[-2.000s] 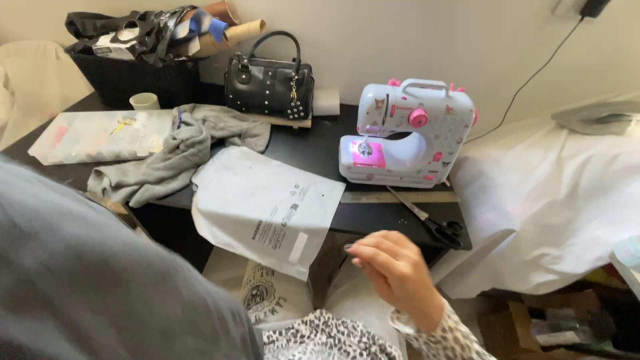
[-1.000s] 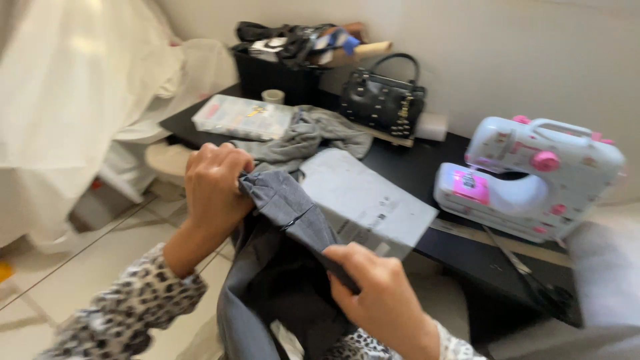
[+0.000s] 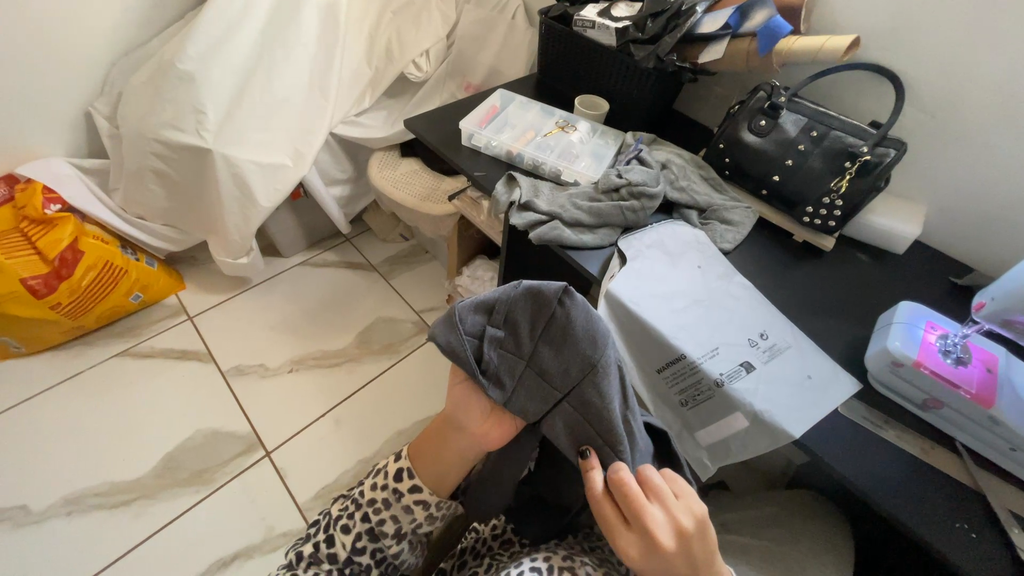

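Observation:
A dark grey woven garment with a belt loop and stitched seams lies across my lap and hands. My left hand is under its raised edge and holds it up from the left, with the fingers hidden beneath the cloth. My right hand rests on the lower right part of the cloth, index finger extended along it and the other fingers curled; the thumb is hidden. Just beyond the garment, a white plastic mailing bag with printed writing hangs partly over the edge of the black table.
On the table are a sewing machine with its light on, a studded black handbag, a crumpled grey cloth, a clear compartment box with small scissors, and a black basket. A yellow bag stands on the tiled floor.
The garment, stretched between both hands a second ago, now drapes over my left hand. My right hand has moved onto its lower right part. The view has swung left since the first frame.

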